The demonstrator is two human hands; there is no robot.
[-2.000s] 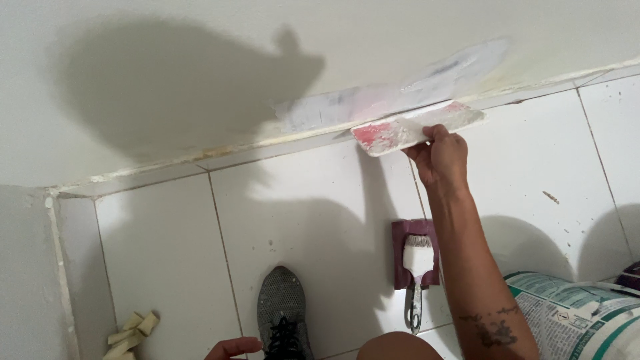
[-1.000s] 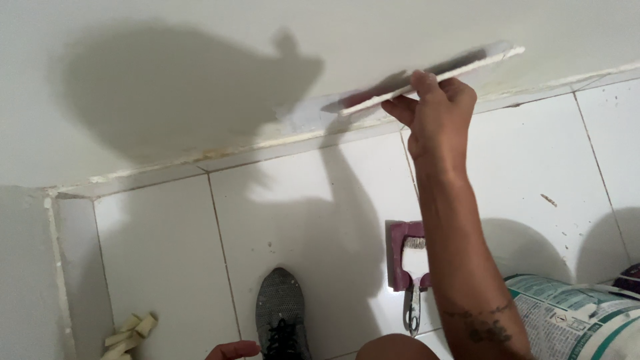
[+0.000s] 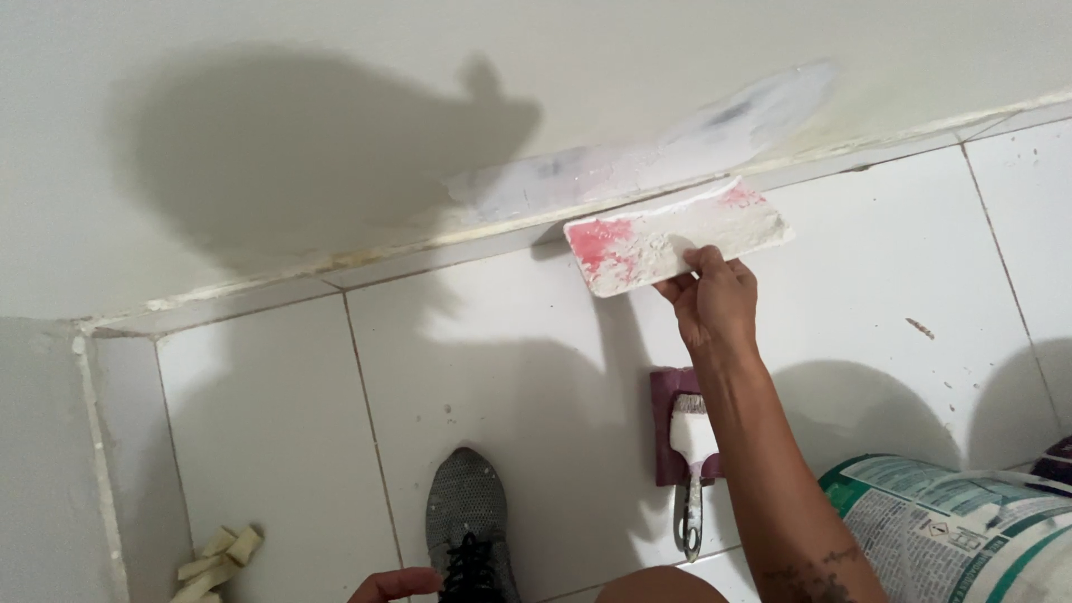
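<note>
My right hand [image 3: 713, 293] grips a putty-smeared, pink and white flat spreader blade [image 3: 670, 239] by its lower edge, its broad face turned up. The blade is close to the skirting below a wet-looking patch of filler [image 3: 653, 159] on the wall; whether it touches is unclear. At the bottom edge my left hand [image 3: 395, 584] shows only partly, fingers near the shoe, holding nothing that can be seen. A white-smeared paintbrush [image 3: 692, 435] lies on a purple block or pad [image 3: 666, 427] beside my right forearm, which hides part of both.
A labelled tub [image 3: 946, 528] is at the lower right, with a dark item behind it. Crumpled strips of masking tape [image 3: 218, 565] lie at the lower left. My grey shoe [image 3: 466, 502] is on the white tile floor [image 3: 276, 402]. The wall corner is at left.
My right hand has moved down from the wall with the blade, which has tilted from edge-on to show its face. The patch on the wall is uncovered again. The brush and tub have stayed put.
</note>
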